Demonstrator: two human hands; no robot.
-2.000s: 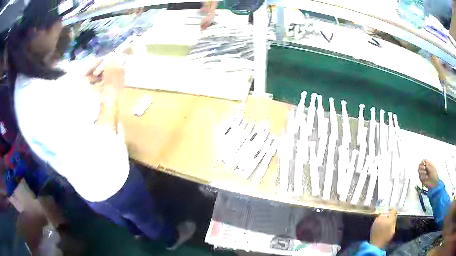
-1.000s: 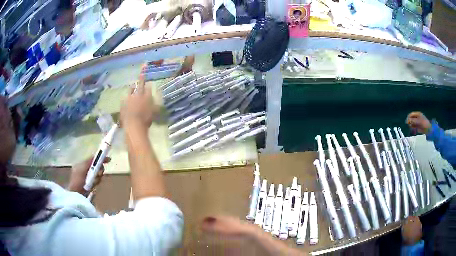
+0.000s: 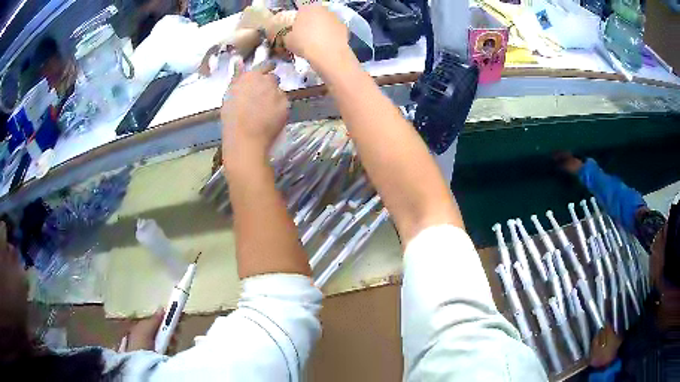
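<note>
My left hand [image 3: 256, 97] is at the shelf edge, fingers curled near a pale thing; blur hides whether it grips it. My right hand [image 3: 317, 31] is just above and right of it, bent down over a pale brown thing [image 3: 253, 30]; its fingertips are unclear. Both forearms, in white sleeves, reach up from the bottom of the picture. A white device [image 3: 175, 312] with a dark oval panel and thin tip is held upright and tilted by another person's hand [image 3: 145, 330] at lower left.
Long white sticks lie in rows on the bench [image 3: 555, 287] at right and behind my forearms. A black hanging object [image 3: 446, 101] is beside the post. The shelf holds a dark flat object [image 3: 149, 103], a clear jar [image 3: 101, 56] and a pink box [image 3: 488, 54]. A blue-sleeved person [image 3: 608, 188] is at right.
My right arm has swung from low over the bench up to the shelf. My left hand has also moved up to the shelf. The blue-sleeved arm at right reaches farther left.
</note>
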